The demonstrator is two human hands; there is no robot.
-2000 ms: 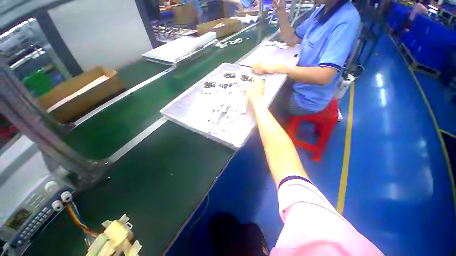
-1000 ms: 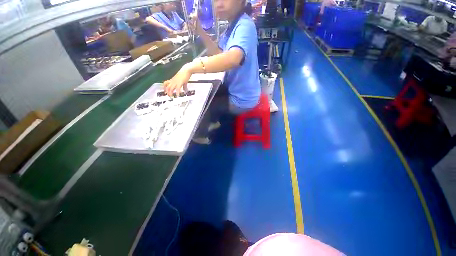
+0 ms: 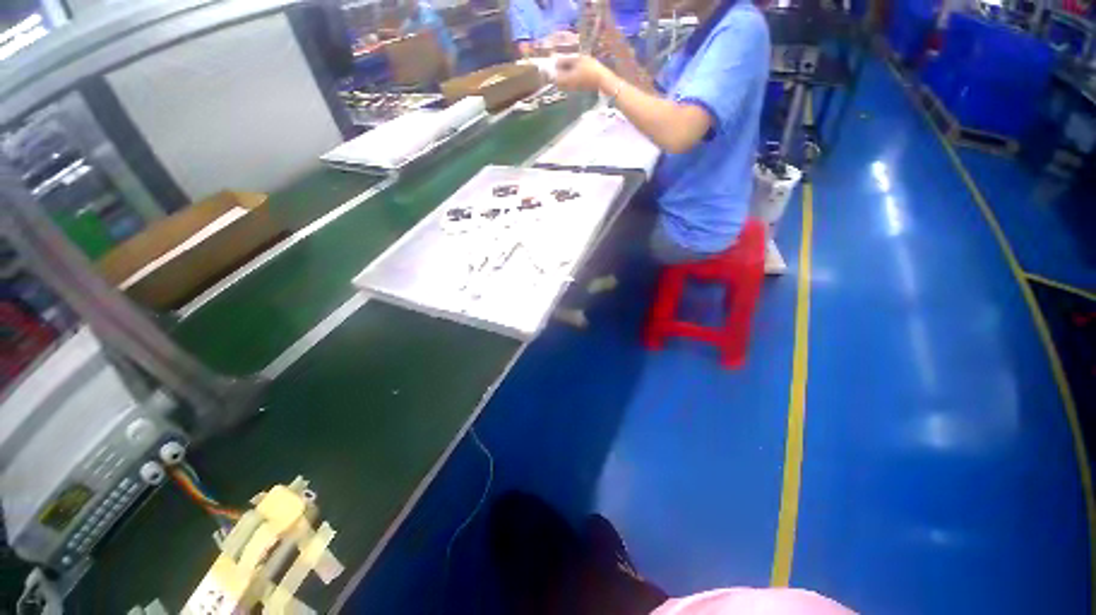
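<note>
Neither of my hands is in view; only a pink sleeve or shirt edge shows at the bottom. A pale tray (image 3: 421, 288) lies on the green bench and holds several adapters with dark boards (image 3: 528, 204) and white cords (image 3: 511, 258). The cream test fixture (image 3: 258, 553) with masking tape is at the bench's near edge, cut off by the frame. Coloured test leads (image 3: 198, 490) run from it to the white-grey bench instrument (image 3: 90, 481) at the lower left.
A person in a blue shirt (image 3: 721, 84) sits beyond the tray on a red stool (image 3: 709, 294), hands raised over another pale tray (image 3: 595, 142). A cardboard box (image 3: 180, 258) and a wrapped white slab (image 3: 403, 135) stand along the bench's far side. Blue floor lies right.
My outstretched arm has left the tray and the picture. The other person's hand, over the tray a second ago, has drawn back and up. The camera view has swung right, then back left.
</note>
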